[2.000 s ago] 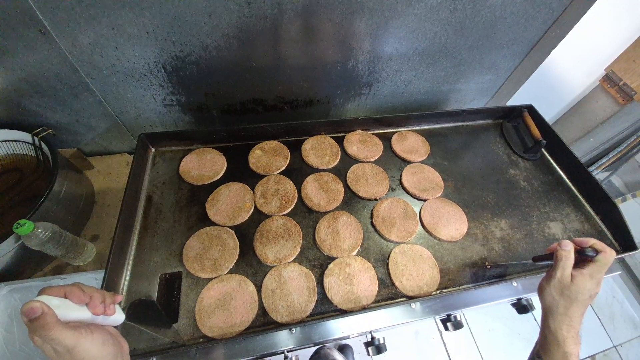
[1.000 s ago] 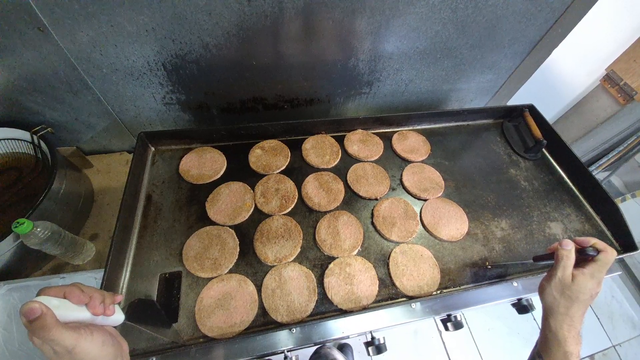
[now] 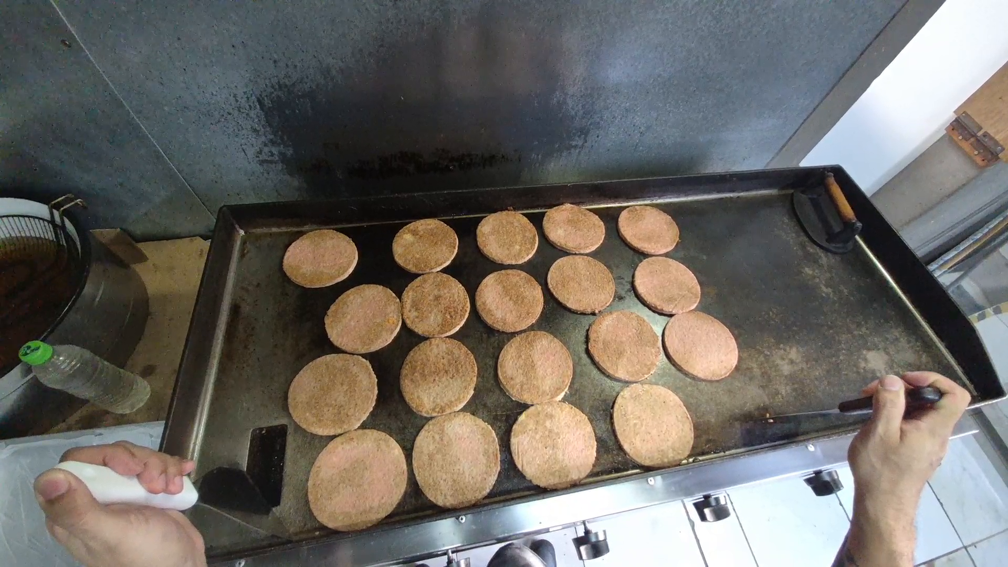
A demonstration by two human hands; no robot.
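Note:
Several round browned patties (image 3: 446, 376) lie in uneven rows on a flat-top griddle (image 3: 819, 307). My left hand (image 3: 126, 504) grips the white handle of a metal scraper or spatula (image 3: 236, 492); its dark blade rests at the griddle's front left corner, beside a rectangular opening (image 3: 267, 465). At the front right, my right hand (image 3: 902, 429) is closed on the black handle of a thin-bladed utensil (image 3: 854, 404). Its blade points left, low over the griddle surface, to the right of the nearest patties; the kind of utensil is hard to tell.
A grill press with a wooden handle (image 3: 831, 211) sits in the back right corner. Left of the griddle are a pot of dark liquid with a wire basket (image 3: 39, 268) and a plastic bottle with a green cap (image 3: 94, 378). Control knobs (image 3: 711, 508) line the front.

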